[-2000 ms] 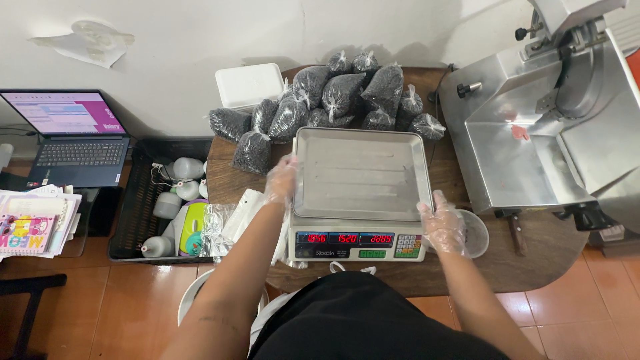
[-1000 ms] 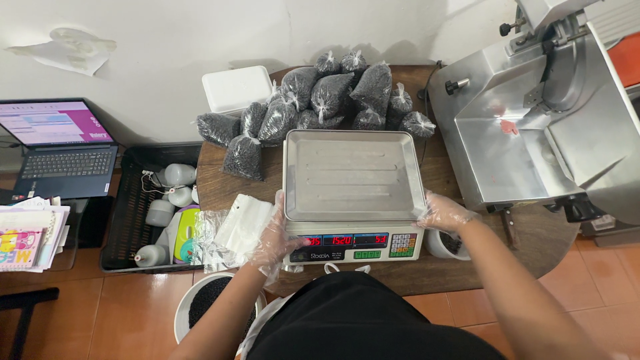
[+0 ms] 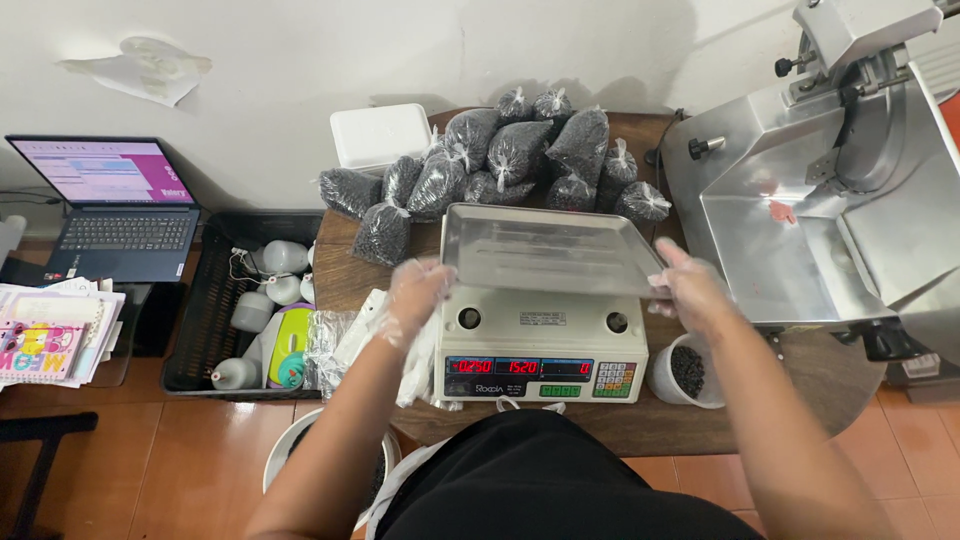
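Both hands wear clear plastic gloves. My left hand (image 3: pixel 420 296) grips the left edge of the metal weighing tray (image 3: pixel 551 251), and my right hand (image 3: pixel 686 289) grips its right edge. The tray is tilted and raised off the front of the Rocoia digital scale (image 3: pixel 544 341), so two round black supports show on the white body. Red digits glow on the scale's display. Behind the tray stand several tied clear bags of black granules (image 3: pixel 517 154). A plastic cup (image 3: pixel 686 371) with black granules stands right of the scale, below my right hand.
A metal slicer (image 3: pixel 787 225) stands at the right. A white foam tray (image 3: pixel 380 136) lies behind the bags. Clear plastic bags (image 3: pixel 334 352) lie left of the scale. A black crate (image 3: pixel 202 315) holds bottles beside a laptop (image 3: pixel 124 202). A white bucket (image 3: pixel 281 450) stands below the table's front edge.
The tray sat level on the scale before; now its front is lifted, uncovering the scale's top. Both hands have moved up and away from the scale's front along with it.
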